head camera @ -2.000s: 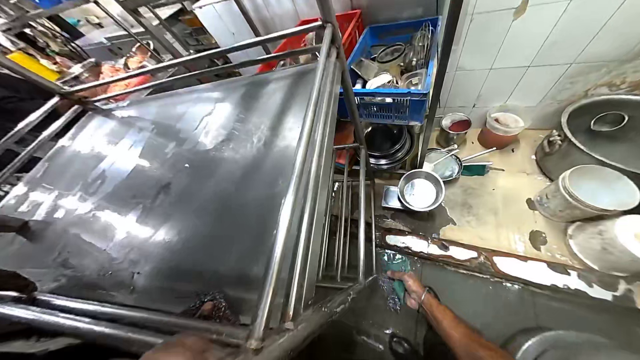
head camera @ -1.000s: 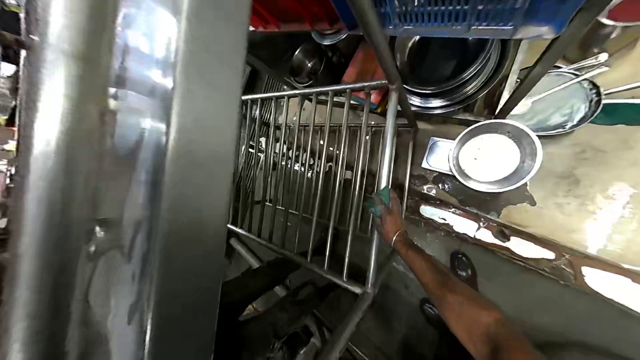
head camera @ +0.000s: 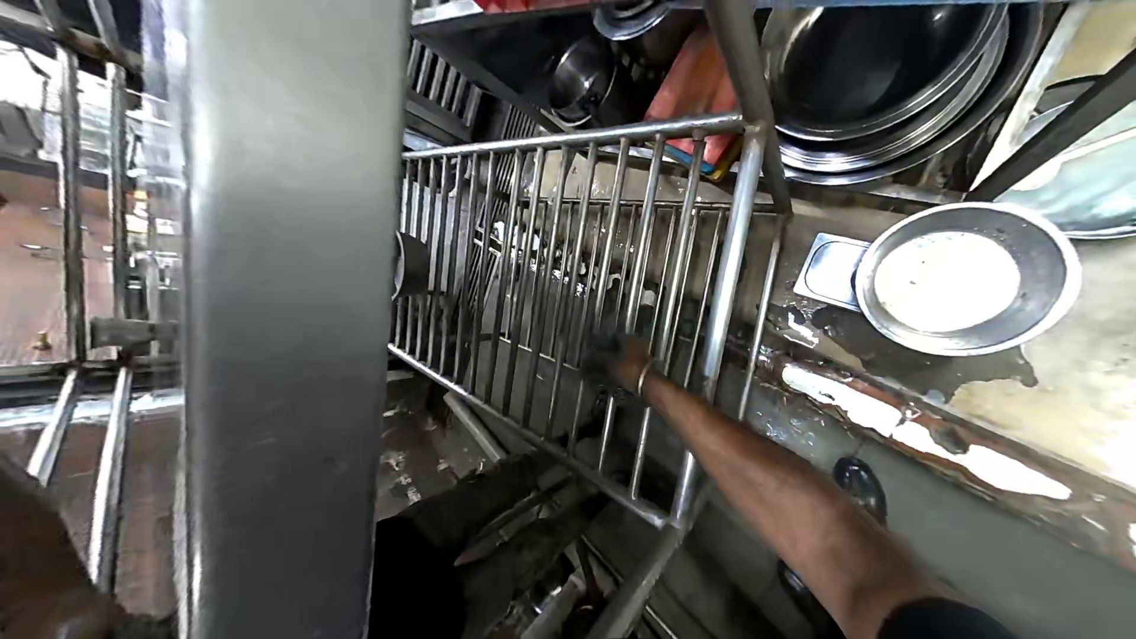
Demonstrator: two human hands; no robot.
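Note:
A metal rack with a side of thin bars [head camera: 568, 293] stands in the middle of the view. My right hand [head camera: 628, 362] reaches to the bars and presses a dark, blurred scrubbing pad [head camera: 600, 357] against them; a thin bangle is on the wrist. Close to the camera, a wide smooth metal surface [head camera: 293, 319] runs from top to bottom. At the lower left edge is a blurred, partly cut-off part of what looks like my left hand or arm [head camera: 44, 559]; its fingers cannot be made out.
Stacked steel basins [head camera: 887, 80] sit at the upper right. A metal pan with white contents [head camera: 950, 282] rests beside a small steel tray [head camera: 832, 271] on the wet ledge. Below runs a worn raised edge [head camera: 914, 426]. Dark footwear [head camera: 859, 488] shows on the floor.
My right hand has moved left from the rack's corner post onto its thin bars, with the pad. The view has swung down and closer to the rack since two seconds ago.

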